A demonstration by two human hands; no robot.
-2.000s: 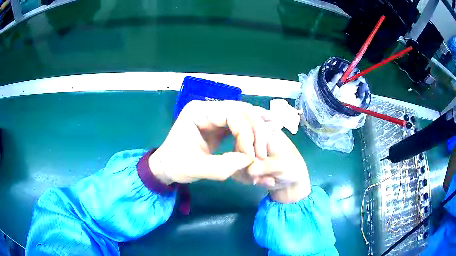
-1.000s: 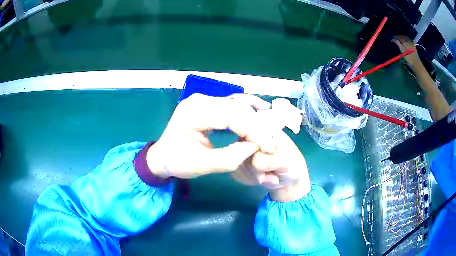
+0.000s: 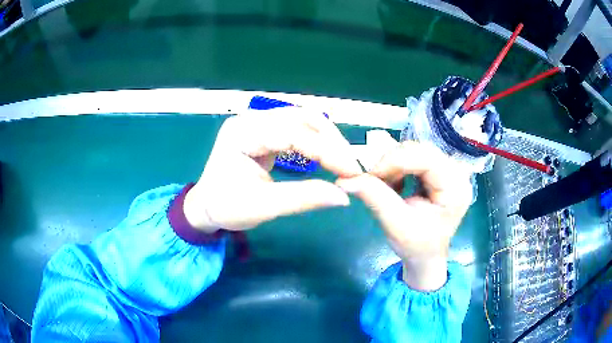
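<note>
My left hand (image 3: 251, 177) and my right hand (image 3: 419, 201) meet at their fingertips in the middle of the view, above the bench. A tiny dark sliver (image 3: 362, 165) shows between the fingertips; what it is cannot be made out. My right thumb and index finger are pinched together. My left thumb and index finger are slightly apart beside them. The blue tray (image 3: 268, 103) is mostly hidden behind my left hand; small shiny screws (image 3: 293, 159) show in it through the gap between my fingers.
The plastic-wrapped pot (image 3: 439, 124) with red-handled brushes (image 3: 495, 63) stands behind my right hand, beside a crumpled white piece (image 3: 380, 144). The clear blister tray (image 3: 533, 268) lies at right, under a black screwdriver (image 3: 564, 191). A white rail (image 3: 154, 100) crosses the back.
My right hand has moved right and its thumb and index finger now form a ring. Screws now show between my left fingers. The other person's arm at upper right has gone.
</note>
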